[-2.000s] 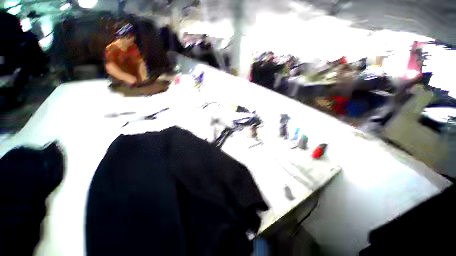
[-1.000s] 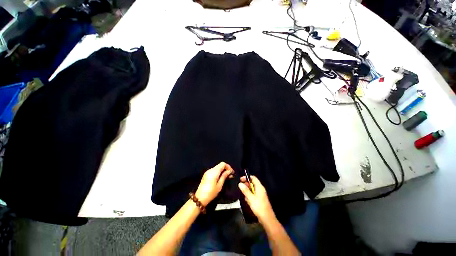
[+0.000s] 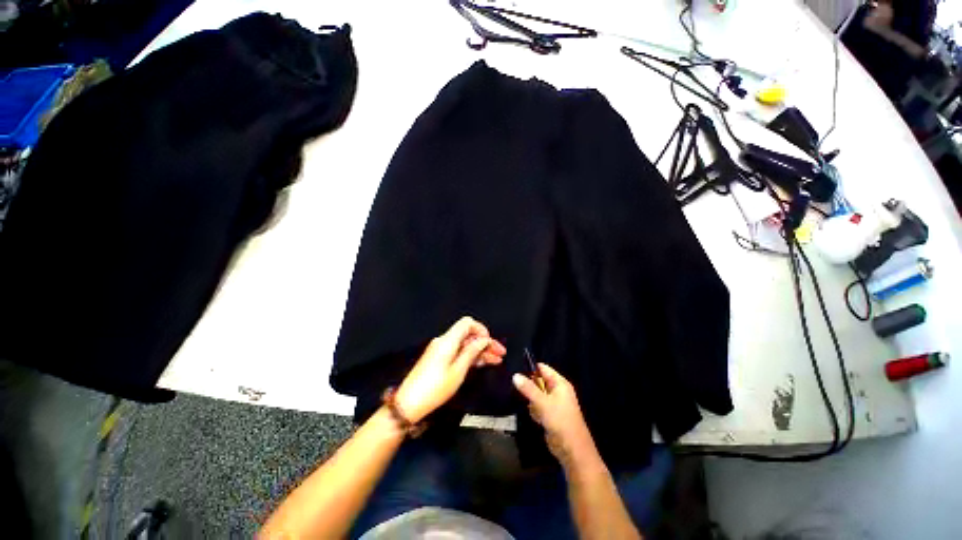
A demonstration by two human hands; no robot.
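Black trousers (image 3: 464, 211) lie on the white table (image 3: 285, 285), narrow gathered waist at the far end, wide leg hems at the near edge. My left hand (image 3: 454, 364), with a beaded bracelet, is over the near hem with its fingers bent. Whether it pinches cloth or a thread cannot be seen. My right hand (image 3: 553, 403) holds small thread snips (image 3: 535, 371), dark blades pointing up and away, over the right part of the hem. Much of the snips is hidden by the fingers.
Second black trousers (image 3: 158, 200) lie left. Black hangers (image 3: 691, 158), a black dryer-like tool (image 3: 781, 164), a white bottle with spray head (image 3: 849, 237), looping cords (image 3: 802, 316) and thread spools (image 3: 916, 366) are at right. A blue crate (image 3: 26, 103) stands beyond the left edge.
The view has shifted, so the table's things sit further right. My left hand's fingers look more spread. My right hand still holds the snips near the hem.
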